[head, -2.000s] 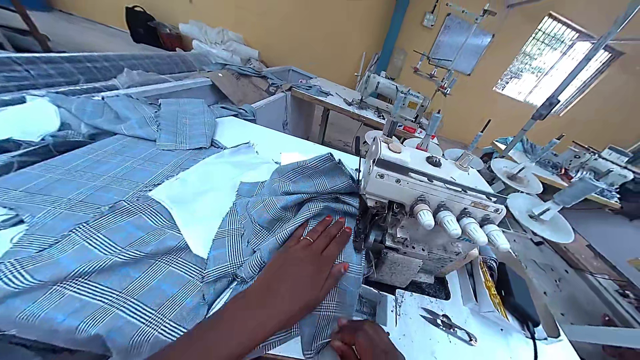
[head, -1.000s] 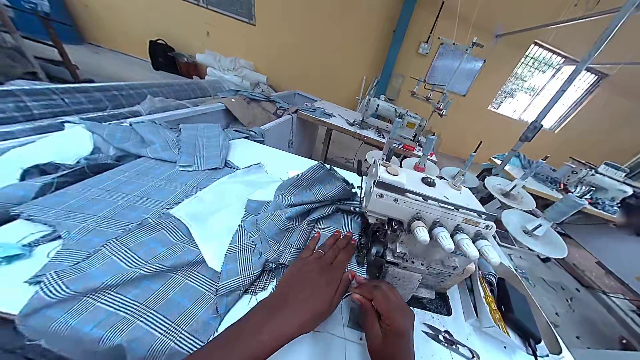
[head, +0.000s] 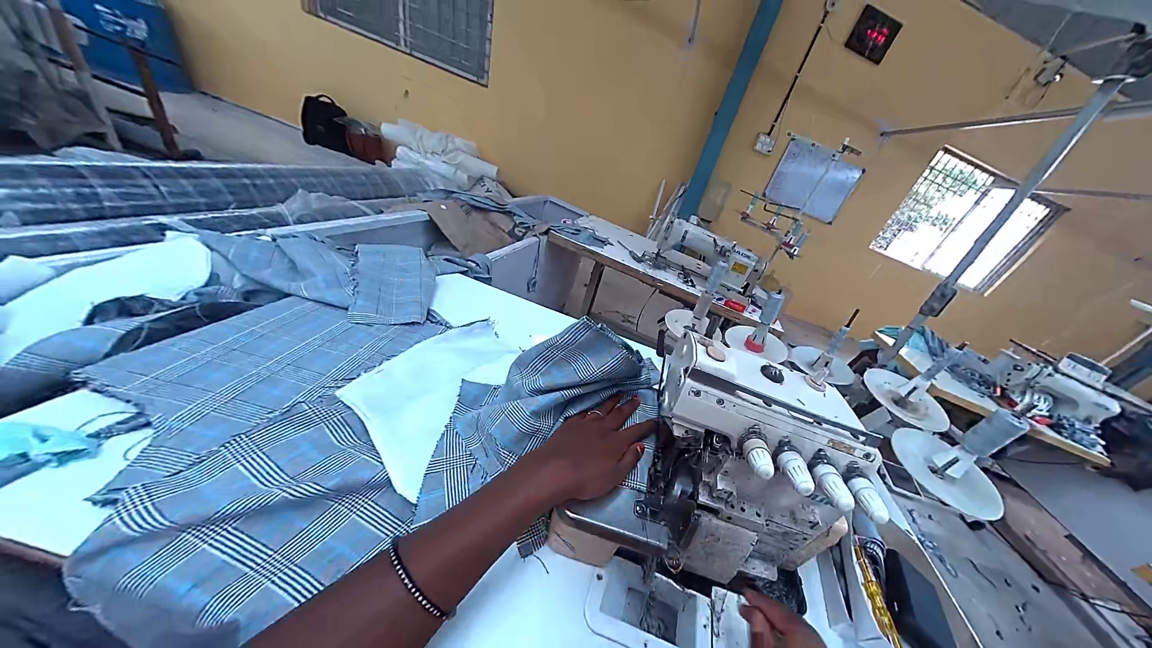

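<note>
My left hand (head: pixel 594 450) lies palm down on a bunched piece of grey plaid fabric (head: pixel 567 369), beside the needle area of a white overlock sewing machine (head: pixel 765 396). A ring and a beaded bracelet are on that hand and wrist. Low in the view, my right hand (head: pixel 778 621) is at the machine's front lower edge, by a white cover plate (head: pixel 729 619); it is partly cut off, and whether it holds anything is hidden. More plaid pieces (head: pixel 261 486) and a white cloth piece (head: pixel 423 396) spread over the table to the left.
Thread cones on round holders (head: pixel 945 468) stand behind and right of the machine. A grey bin (head: pixel 531 261) and another sewing machine (head: pixel 711 252) are further back. Plastic-wrapped fabric rolls (head: pixel 225 189) lie at the back left. A dark object (head: pixel 918 585) is at the lower right.
My right hand has left the fabric edge beside my left hand and moved down and right to the machine's lower front. My left hand stays on the fabric. The view has tilted up somewhat.
</note>
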